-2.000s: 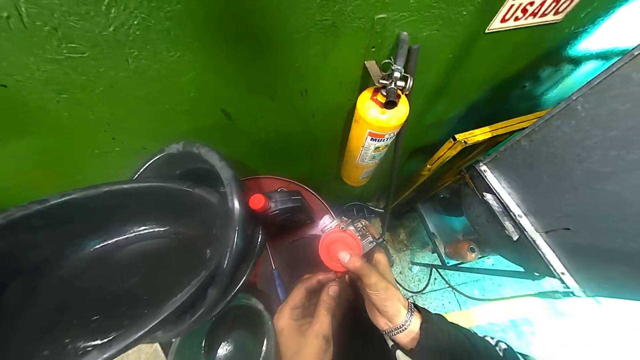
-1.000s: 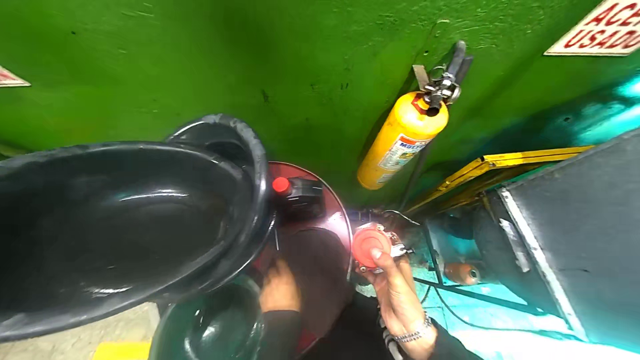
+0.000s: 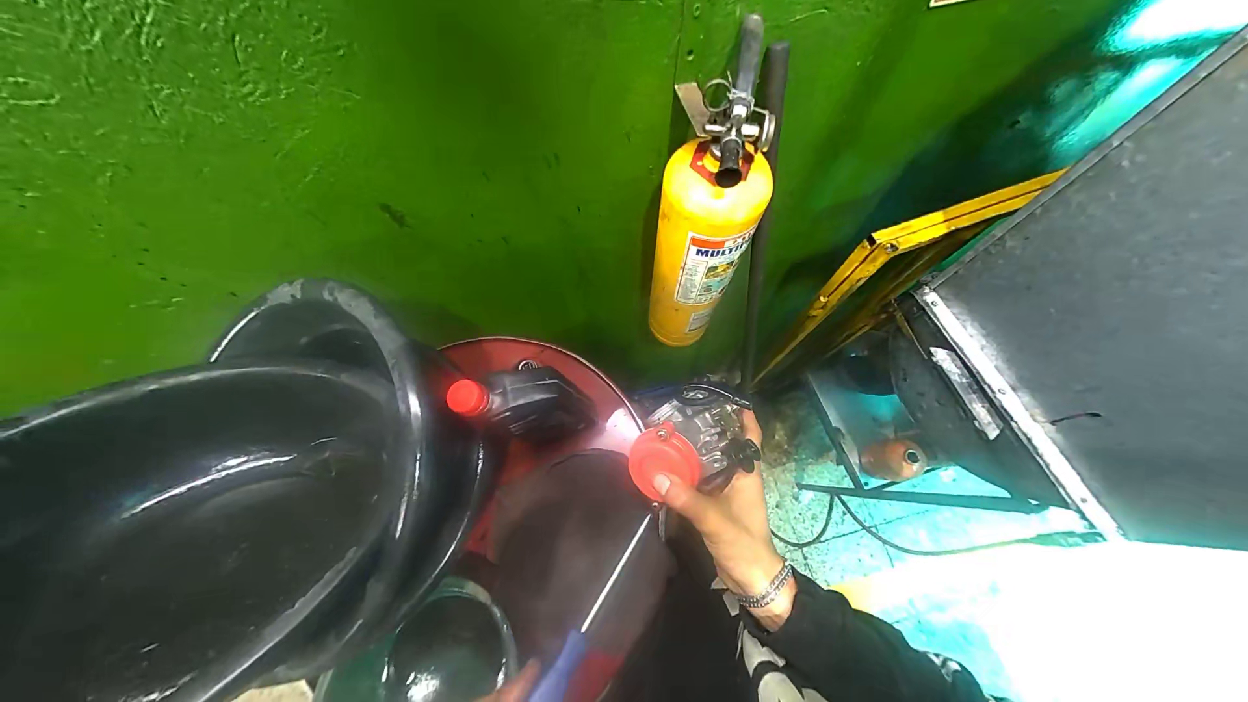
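My right hand (image 3: 726, 522) holds a metal carburetor (image 3: 704, 424) with a round red cover (image 3: 664, 462), the thumb pressed on the cover. My left hand (image 3: 514, 685) shows only in part at the bottom edge, closed on the blue handle of a screwdriver (image 3: 561, 667). The screwdriver's shaft points up towards the lower edge of the red cover; whether the tip touches a screw there I cannot tell. Beneath is a red drum top (image 3: 587, 372), and on it lies a black plastic bottle (image 3: 541, 402) with a red cap.
Large black basins (image 3: 244, 468) fill the left side, with a dark green container (image 3: 453, 639) below them. A yellow fire extinguisher (image 3: 707, 244) hangs on the green wall. To the right stand a yellow metal frame (image 3: 926, 229) and a grey panel (image 3: 1131, 292); a cable runs over the floor.
My left hand, empty-looking near the green container one second ago, now has the screwdriver, its shaft towards the red cover. My right hand still holds the carburetor.
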